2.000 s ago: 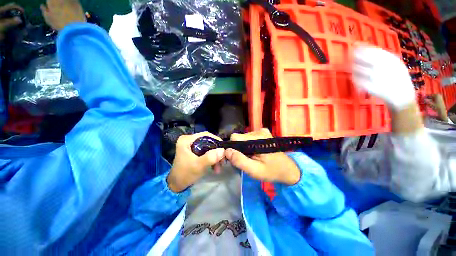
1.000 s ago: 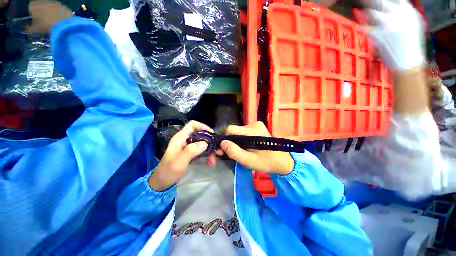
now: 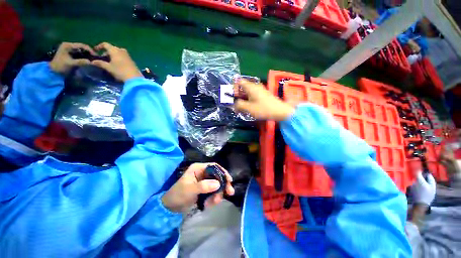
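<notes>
My left hand [image 3: 196, 189] is low in the centre, closed around a dark round watch head [image 3: 216, 176]; a dark strap piece shows below it, mostly hidden by the fingers. My right hand [image 3: 260, 102] reaches forward over the right side of the crinkled clear strap bag [image 3: 208, 65]. Its fingertips are bent by the white label, with a small dark bit between them; I cannot tell if it is gripped. Black straps [image 3: 194, 95] lie inside the bag.
Orange-red compartment trays [image 3: 341, 118] are stacked right of the bag, partly under my right arm. A neighbour's hands [image 3: 113, 60] work at left beside another bag [image 3: 93, 108]. A white-gloved hand [image 3: 423, 189] is far right. A watch [image 3: 230, 31] lies on the green bench.
My right hand has let go of the watch and strap and moved forward to the bag. My left hand keeps the watch. The view has tilted up, and the gloved hand has left the tray.
</notes>
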